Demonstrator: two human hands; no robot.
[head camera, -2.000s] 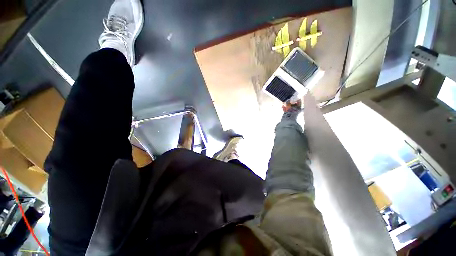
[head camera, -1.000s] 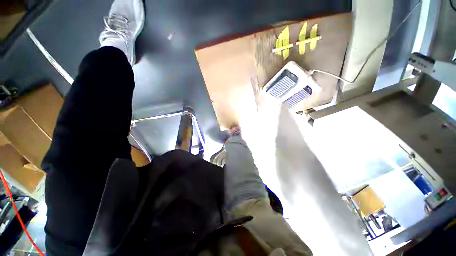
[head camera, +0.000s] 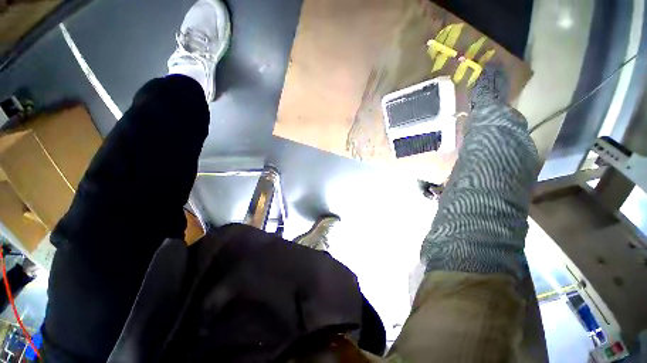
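The foot pedal (head camera: 421, 117), a pale box with two dark ribbed pads, sits at an angle on a brown board (head camera: 323, 78) on the floor. Yellow tape strips (head camera: 461, 55) lie on the board above and right of it. My right arm in its grey striped sleeve reaches down past the pedal's right side. My right hand (head camera: 488, 81) is dark and blurred near the tape and the board's right corner; its fingers cannot be made out. My left hand is not seen.
My black-trousered leg (head camera: 131, 170) and light shoe (head camera: 203, 32) are at left. A metal stool frame (head camera: 266, 191) stands below the board, cardboard boxes (head camera: 53, 156) at far left. The table underside with a red-and-green switch box (head camera: 611, 349) is at right. A thin cable crosses upper right.
My right hand has moved up and right, beyond the pedal. The pedal has been turned on the board. The board also appears shifted and tilted in view.
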